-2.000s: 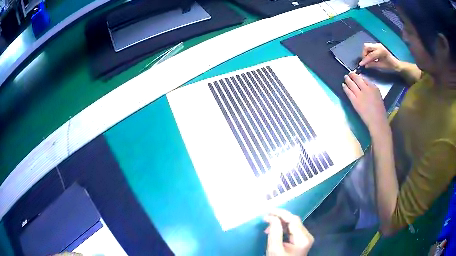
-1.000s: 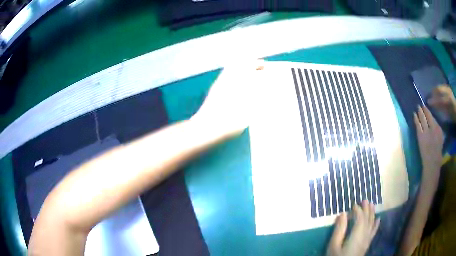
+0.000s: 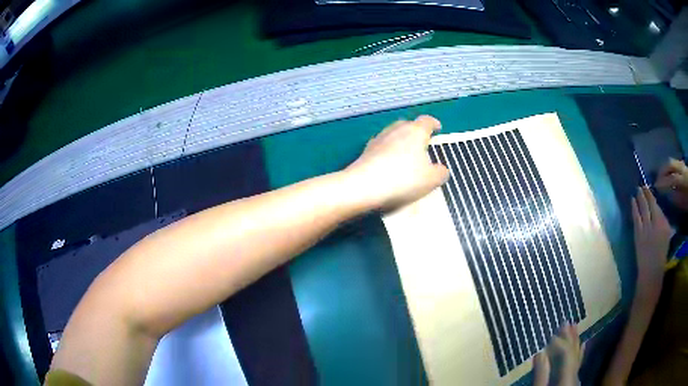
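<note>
A cream release liner sheet with rows of parallel black adhesive strips lies on the green bench. My left arm reaches across from the lower left. My left hand is over the sheet's upper left corner, its fingertips by the top ends of the leftmost strips; whether it grips anything cannot be told. My right hand is small, blurred and cut off by the bottom edge, at the strips' lower ends; its grip is unclear.
A grey-and-silver cover panel on a black foam pad lies at the lower left, partly behind my left arm. A long pale rail crosses behind the bench. At the right edge another person's hands work on a panel.
My left hand has moved slightly right, towards the strips. The sheet's upper part now curves and its outline has shifted. My right hand sits lower in the view.
</note>
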